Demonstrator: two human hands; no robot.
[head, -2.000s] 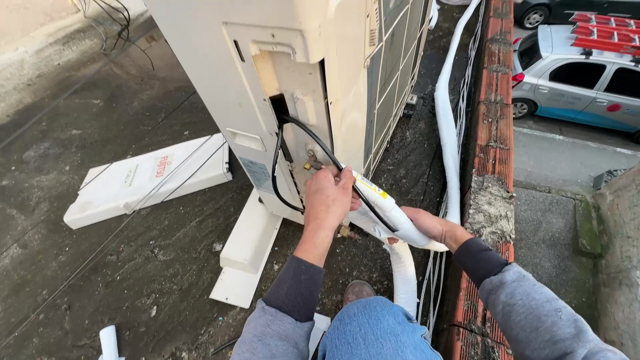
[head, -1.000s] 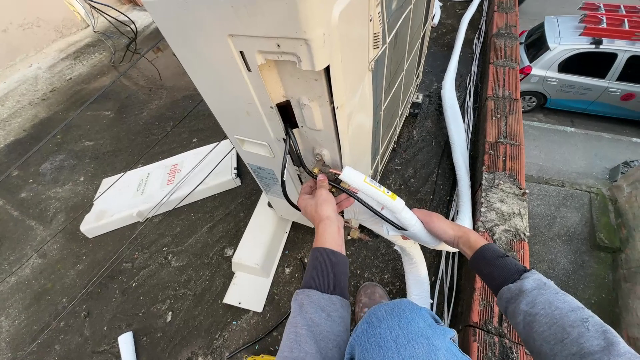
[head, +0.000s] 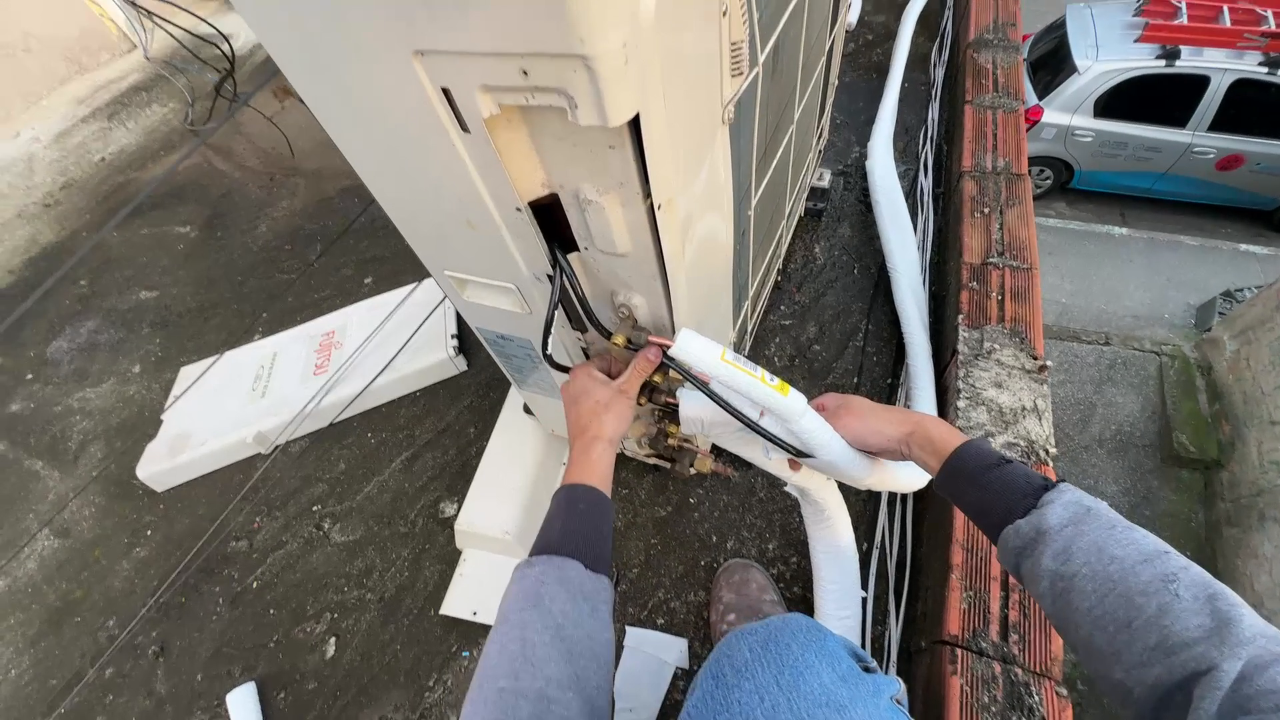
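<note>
An air-conditioner outdoor unit (head: 590, 190) stands with its side panel off, brass service valves (head: 665, 415) low on that side. My left hand (head: 605, 400) has its thumb at the bare copper end of a pipe (head: 660, 341), beside the upper valve; its fingertips are partly hidden. My right hand (head: 865, 425) grips the white foam-insulated pipe (head: 770, 400) from behind, a little below its yellow label. Black cable (head: 570, 285) comes out of the unit's opening, passes my left hand and runs along the insulation. A second insulated pipe (head: 830, 560) bends down beside my shoe.
A white Fujitsu cover panel (head: 300, 380) lies on the dark roof at left, bent white sheet-metal pieces (head: 510, 490) below the unit. At right, a brick parapet (head: 1000, 250) edges a drop to the street with a parked car (head: 1165, 130). Long insulated tubing (head: 900, 200) and thin cables run beside it.
The pipe's copper end, seen away from my hand's firm view earlier, now shows at the upper valve beside my left thumb. Both hands have stayed near the valves and the insulated pipe.
</note>
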